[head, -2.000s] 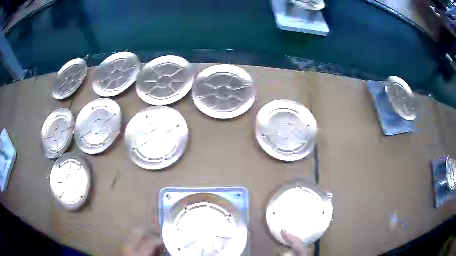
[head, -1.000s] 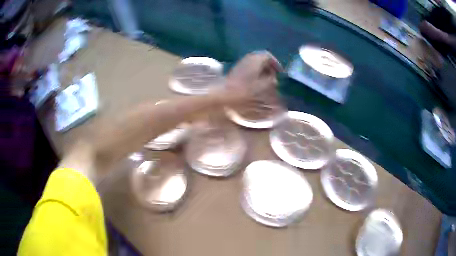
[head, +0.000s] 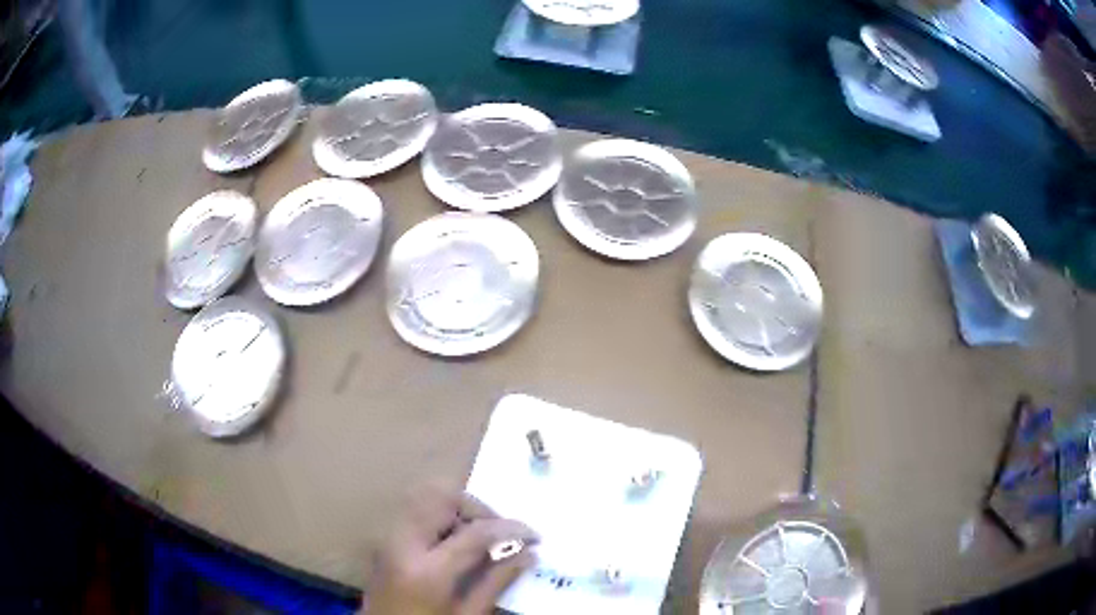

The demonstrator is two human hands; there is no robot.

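Note:
A white square plate point(head: 577, 517) with rounded corners lies at the bottom centre, with short upright posts near its corners. My left hand point(head: 451, 559) is at the plate's left edge, its fingers around a small light post point(head: 506, 549) near the lower left corner. A ribbed silver disc point(head: 787, 579) lies right of the plate, partly cut off by the bottom edge, with something clear or shiny at its rim. My right hand is not in view.
Several pale discs point(head: 463, 284) lie flat on the cardboard-covered bench point(head: 349, 457). Disc-and-plate units stand on the green belt point(head: 397, 42) and at the right point(head: 1004, 264). Dark and blue items point(head: 1034, 469) lie at the lower right.
The yellow-sleeved arm that reached across the discs is gone from there. The white plate with posts now shows at bottom centre, where a disc on a plate lay two seconds ago.

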